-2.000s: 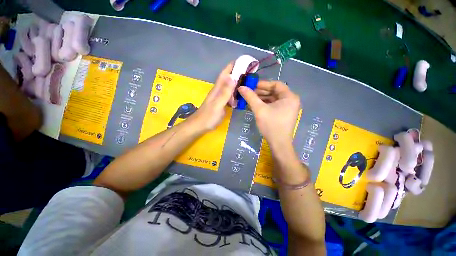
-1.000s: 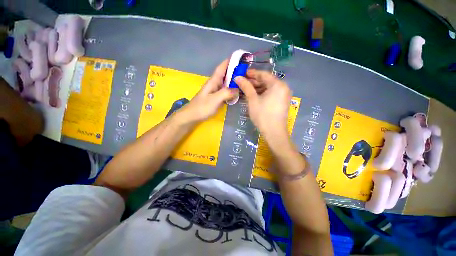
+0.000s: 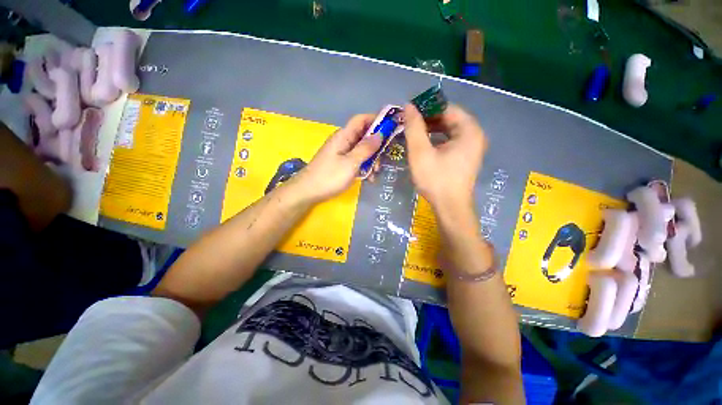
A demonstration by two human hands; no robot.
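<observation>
My left hand (image 3: 336,162) holds a pale pink housing shell (image 3: 393,113) above the middle of the printed bench cover, its thumb on the blue battery cell. The blue battery (image 3: 385,128) lies inside the hollow of the shell. My right hand (image 3: 445,150) is just right of the shell, its fingers at the green circuit board (image 3: 428,102), which stands out beyond the fingertips near the shell's upper end. The lead wires are mostly hidden by my right fingers.
Housing shells pile up at the left (image 3: 65,91) and at the right (image 3: 608,300) of the grey-and-yellow bench cover (image 3: 293,71). Beyond it, the green conveyor belt (image 3: 538,67) carries a brown-and-blue part (image 3: 473,54), a blue battery (image 3: 597,82) and a pale shell (image 3: 636,79).
The battery now sits deeper in the shell. My right hand has moved from the battery to the circuit board, which is closer to the shell. The parts on the belt have shifted left.
</observation>
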